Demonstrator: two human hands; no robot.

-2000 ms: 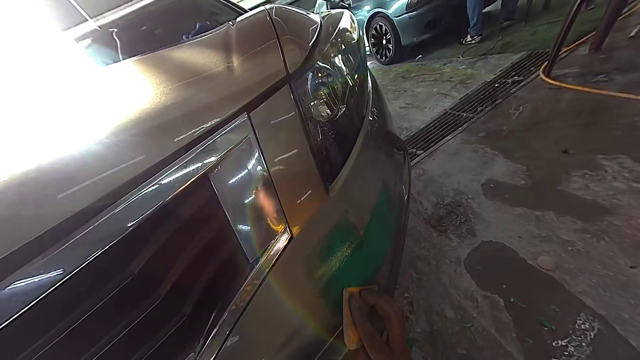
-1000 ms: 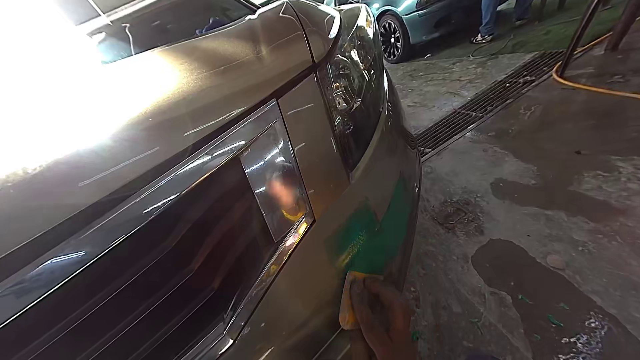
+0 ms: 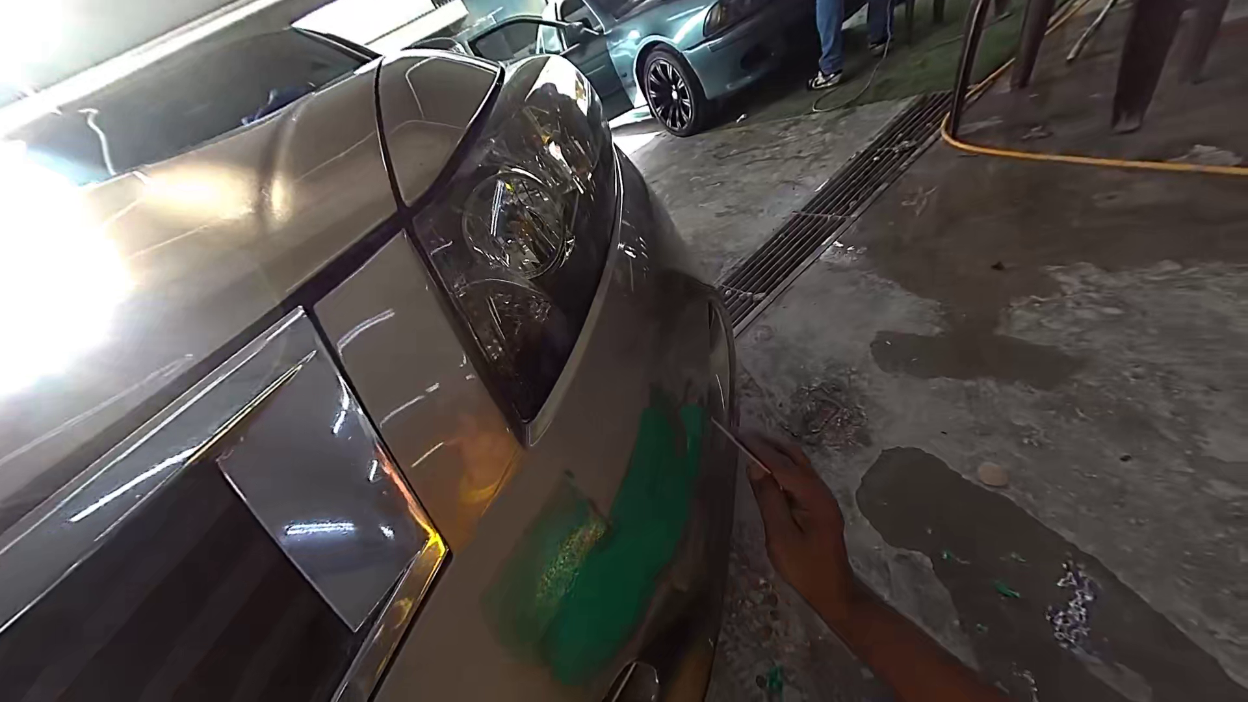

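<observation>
My right hand [image 3: 799, 517] grips a thin, flat spreader or card [image 3: 743, 447], seen nearly edge-on, close to the outer edge of a car's front bumper [image 3: 546, 507]. Green filler [image 3: 624, 565] is smeared over the bumper below the headlight [image 3: 522, 224], with a thinner, speckled patch on its left side. The spreader's tip is beside the upper right end of the green area; whether it touches is unclear. My left hand is out of view.
The grille [image 3: 146, 585] and hood [image 3: 224, 214] fill the left. A floor drain grate [image 3: 838, 214] crosses the concrete behind the bumper. Farther back are a teal car [image 3: 673, 58], a person's legs [image 3: 829, 44] and a yellow hose [image 3: 1072, 156]. Green scraps [image 3: 1006, 590] lie on the floor.
My right hand has moved up and outward from the lower edge of the green area to the bumper's outer edge. The yellowish pad or spreader it held now shows only a thin edge.
</observation>
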